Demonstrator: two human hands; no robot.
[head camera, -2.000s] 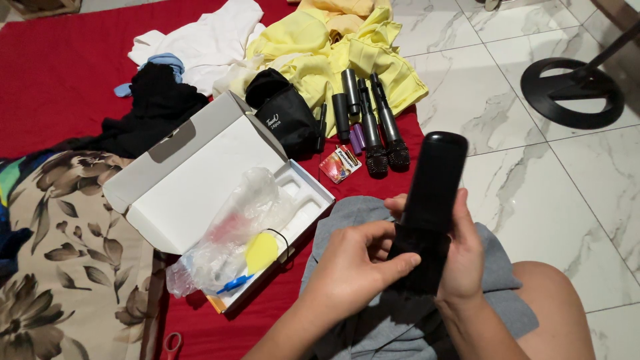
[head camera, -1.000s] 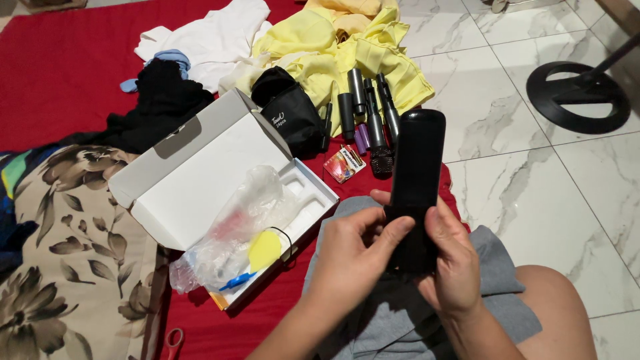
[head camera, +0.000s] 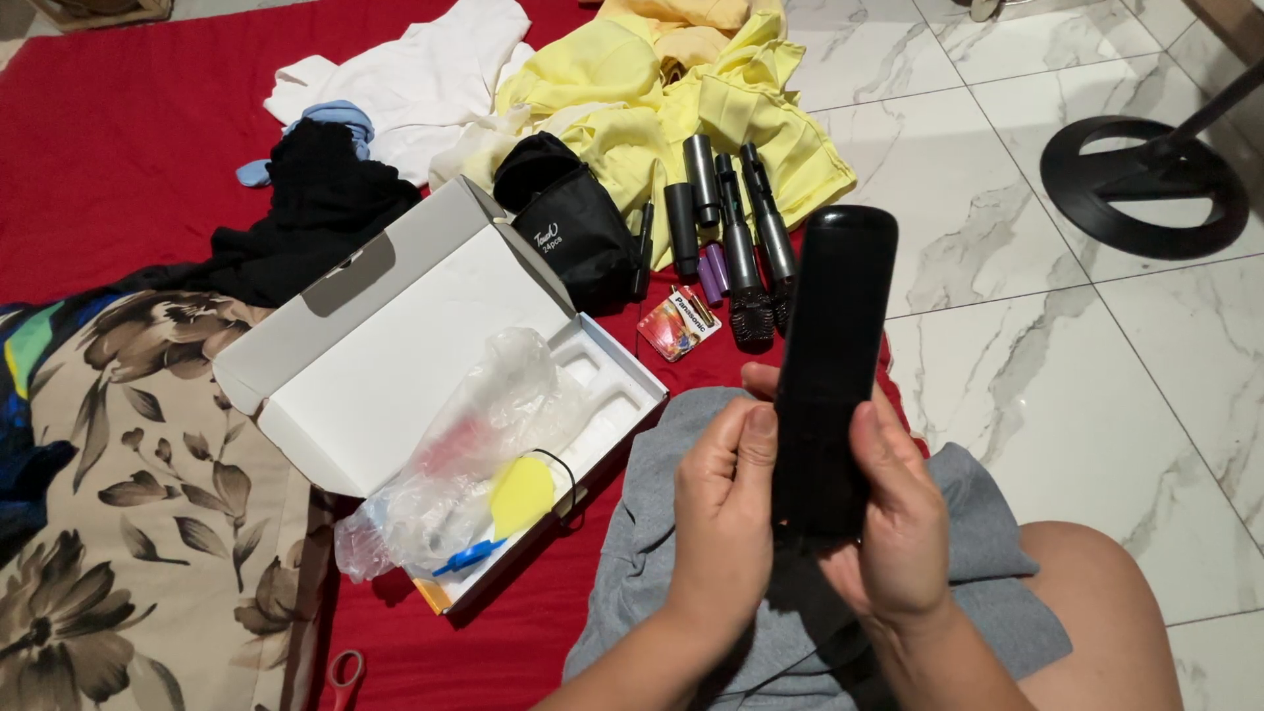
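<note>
A long glossy black case (head camera: 839, 306) stands nearly upright between my hands, above my lap. My left hand (head camera: 726, 504) grips its lower left side, thumb along the edge. On its lower right side, my right hand (head camera: 899, 504) holds it with the thumb in front. Black fabric hangs below it. Beyond the case, two microphones (head camera: 750, 314) lie on the red cloth beside opened dark cylindrical parts (head camera: 681, 227), small purple cylinders (head camera: 713, 272) and a battery pack (head camera: 679, 323).
To the left, an open white box (head camera: 395, 346) holds a clear plastic bag (head camera: 484, 425). A black pouch (head camera: 578, 237), yellow cloth (head camera: 731, 118), floral fabric (head camera: 178, 474) and scissors (head camera: 346, 671) lie around. A round black stand base (head camera: 1145, 188) rests on the tiles at right.
The black case has moved slightly downward in the view since one second ago. My left hand has shifted along the case's lower left side; both hands remain on it.
</note>
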